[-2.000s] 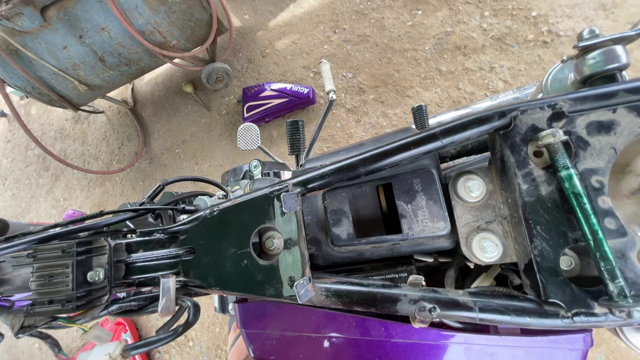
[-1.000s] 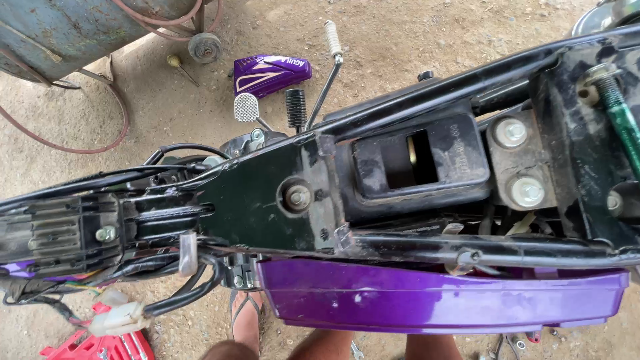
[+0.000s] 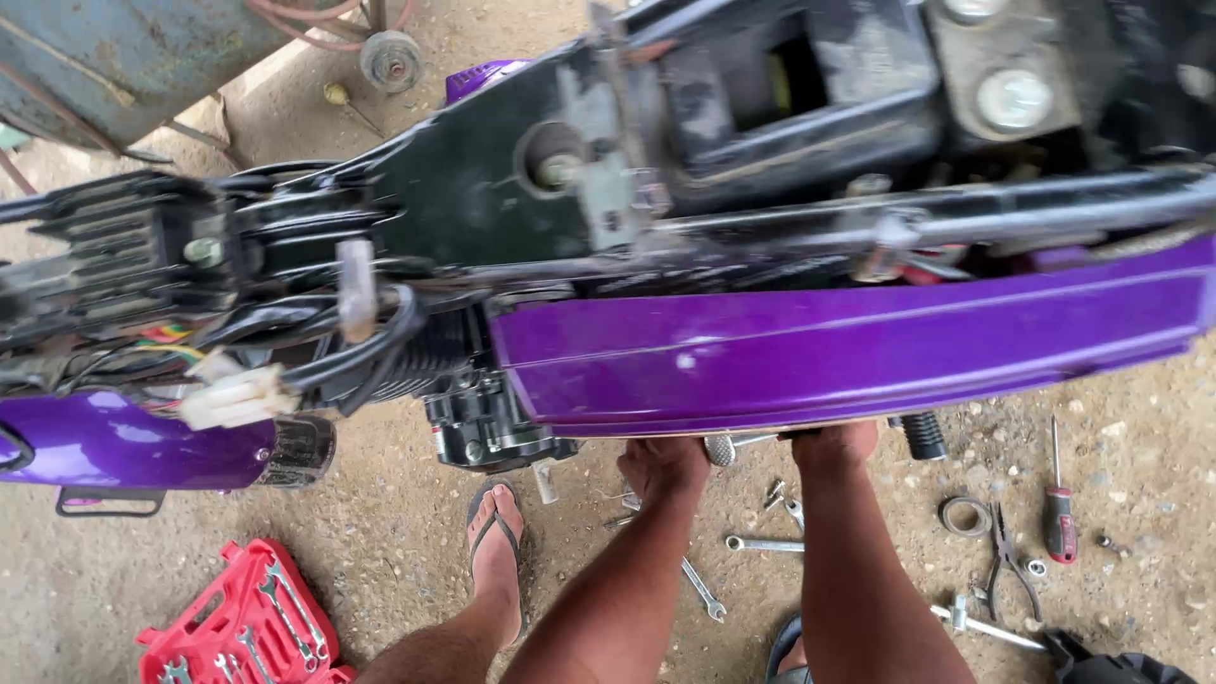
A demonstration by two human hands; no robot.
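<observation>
A purple side panel (image 3: 836, 351) lies along the near side of a motorcycle's black frame (image 3: 475, 199). Both arms reach down to its lower edge. My left hand (image 3: 670, 461) is partly under that edge, near a metal foot pedal (image 3: 720, 449); its fingers are mostly covered. To the right, my right hand (image 3: 841, 445) goes under the same edge, with its fingers hidden. Whether either hand grips something cannot be told. White wire connectors (image 3: 237, 394) and black cables hang left of the panel, above the engine (image 3: 489, 423).
On the dirt ground lie combination wrenches (image 3: 703, 589), pliers (image 3: 1007, 565), a roll of tape (image 3: 964, 516), a screwdriver (image 3: 1059, 522) and a sliding T-handle (image 3: 988, 627). A red tool case (image 3: 242, 617) stands open at lower left. A rusty metal tank (image 3: 142, 57) is at upper left.
Both hands and forearms now show at the panel's lower edge; one second ago the hands were not visible. The view has shifted toward the near side of the motorcycle.
</observation>
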